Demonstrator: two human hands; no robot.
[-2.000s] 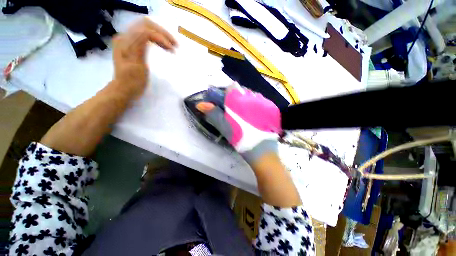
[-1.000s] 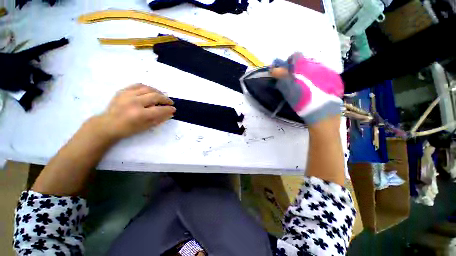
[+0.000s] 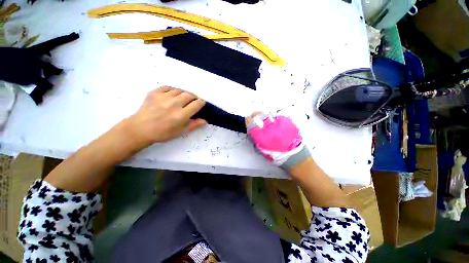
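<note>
A narrow black fabric piece (image 3: 222, 118) lies on the white table near its front edge. My bare left hand (image 3: 172, 114) is on its left end, fingers bent over it. My right hand (image 3: 272, 134), in a pink, white and grey half-finger glove, is at its right end with the fingertips on it. Both hands hide the ends of the piece. The steam iron (image 3: 355, 98) rests at the right edge of the table, apart from my hands, its tip pointing left. A wider black piece (image 3: 213, 59) lies beyond my hands.
A long curved yellow template (image 3: 190, 19) lies at the far side. Straight yellow strips (image 3: 146, 35) lie by the wider black piece. Loose black parts (image 3: 31, 67) lie at the far left. The iron's cord runs right. A blue bin (image 3: 411, 128) and cardboard boxes (image 3: 421, 205) stand beyond the right edge.
My right hand has let go of the iron, now on the table's right side, and moved left onto the black piece. My left hand has shifted right. The piece looks narrower.
</note>
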